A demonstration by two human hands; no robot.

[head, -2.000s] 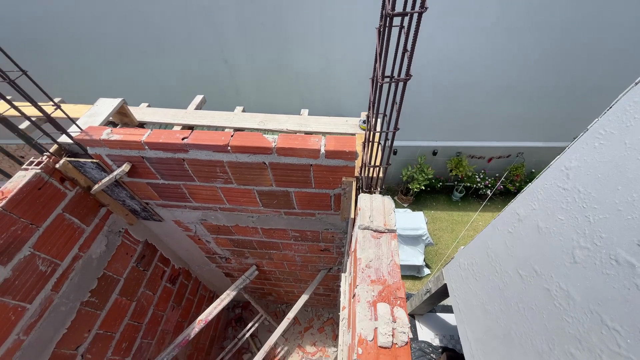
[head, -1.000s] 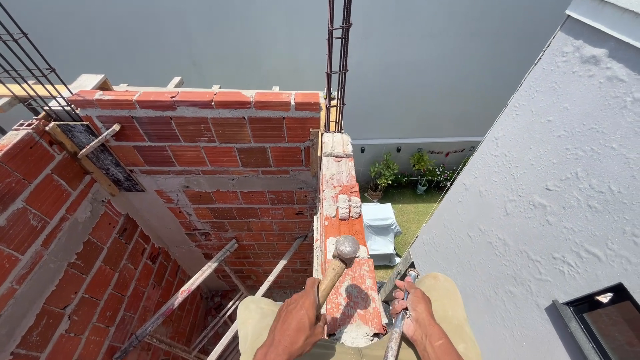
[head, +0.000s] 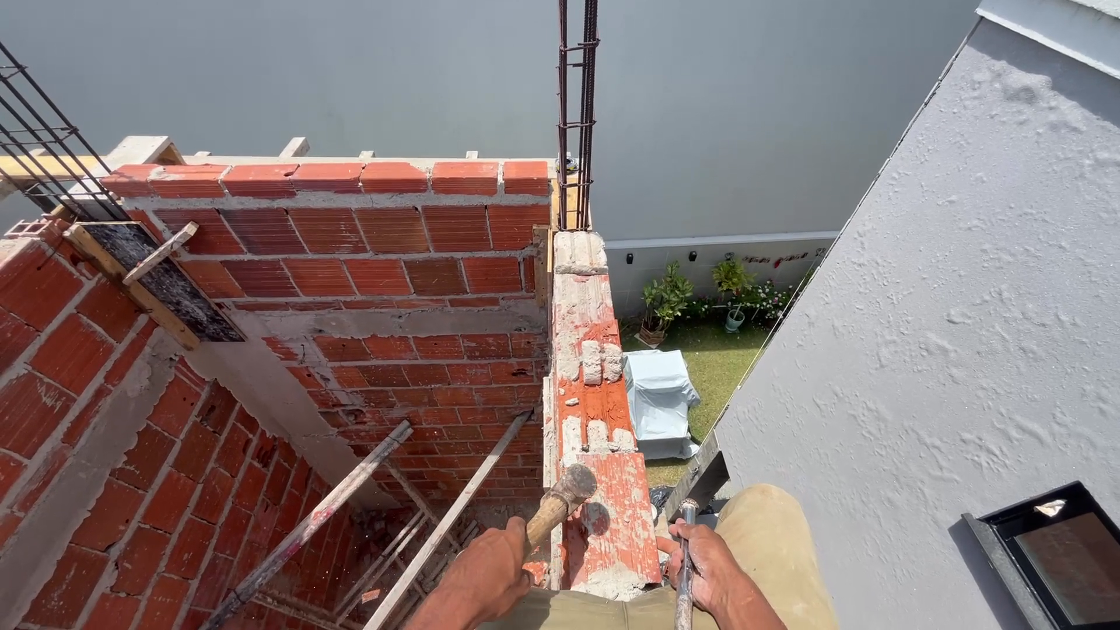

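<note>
My left hand (head: 492,567) grips the wooden handle of a hammer (head: 560,499), whose round metal head is over the left edge of a brick wall top, with its shadow on the brick. My right hand (head: 707,564) is closed around a metal bar, perhaps a chisel (head: 686,560), held just right of the wall. The wall top (head: 612,516) runs away from me between my knees, with red hollow brick and lumps of old mortar (head: 592,362) on it. The lower end of the bar is cut off by the frame.
Vertical rebar (head: 577,114) rises at the wall's far end. To the left, a deep brick-walled space holds slanting wooden props (head: 306,525). A drop to a garden with a covered object (head: 661,402) lies on the right, beside a textured grey wall (head: 919,332) and a small window (head: 1063,560).
Both hands, out of view two seconds ago, came into view with the hammer and the bar. Since one second ago, the hammer head has moved slightly relative to the wall. The view has shifted.
</note>
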